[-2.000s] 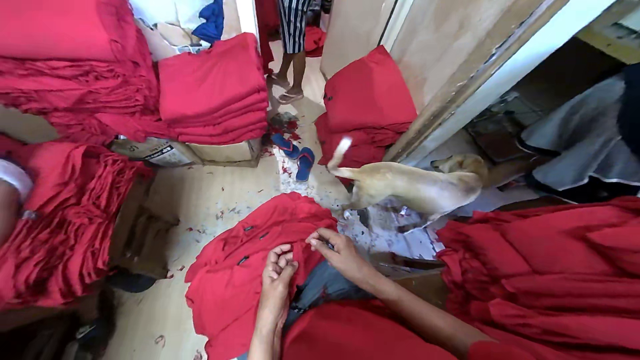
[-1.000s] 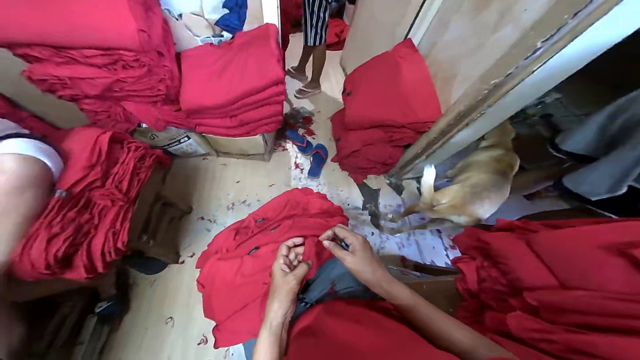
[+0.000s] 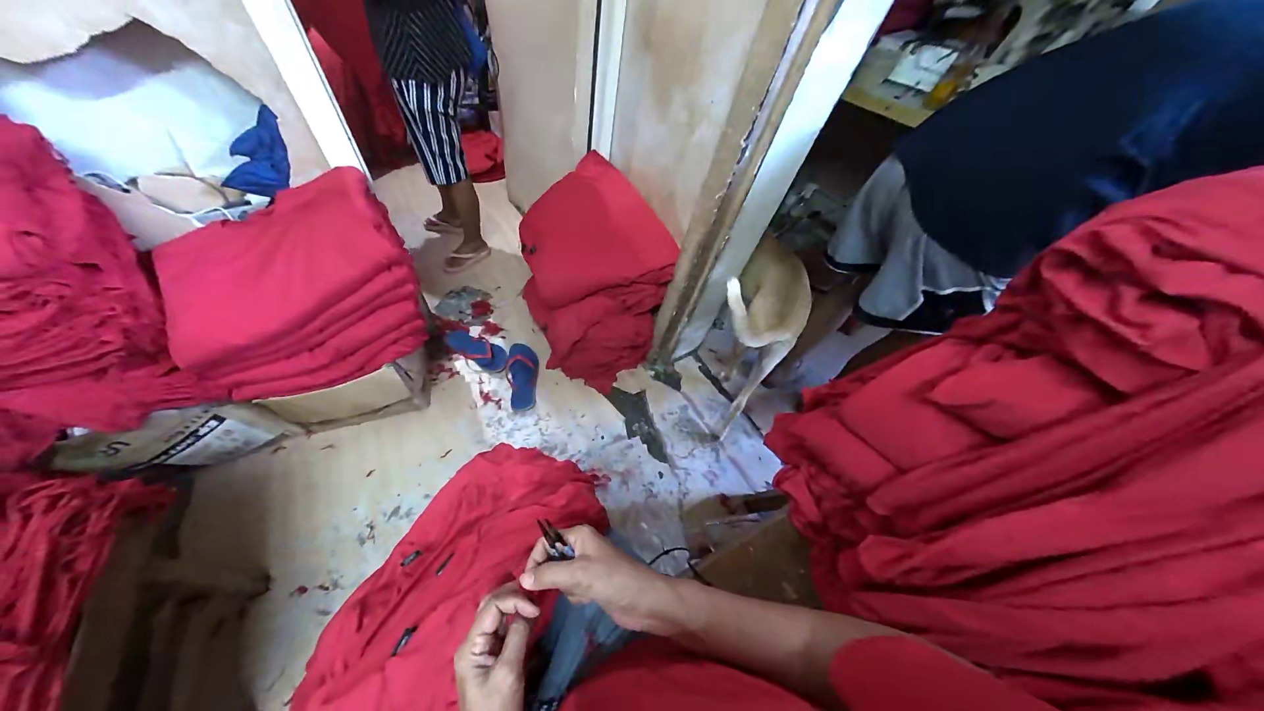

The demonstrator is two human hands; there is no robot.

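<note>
My right hand (image 3: 592,578) holds a small dark tool (image 3: 555,539), perhaps thread snips, its pointed tips facing up and away. Just below and to the left is my left hand (image 3: 499,642), fingers curled; whether something thin is pinched in it I cannot tell. Both hands are over my lap, beside a heap of red fabric (image 3: 444,583) that bears several small dark tags or marks. Grey-blue cloth (image 3: 583,632) shows beneath my hands.
Folded red fabric (image 3: 286,286) is stacked at the left, with more by the doorway (image 3: 597,237) and heaped at the right (image 3: 1047,444). Blue flip-flops (image 3: 521,375) lie on the floor. A dog (image 3: 775,296) stands by the door frame. One person (image 3: 434,109) stands behind; another (image 3: 1027,168) bends at the right.
The dog has moved right, past the door frame, and now faces away. The tool in my right hand shows plainly now. The view has shifted somewhat.
</note>
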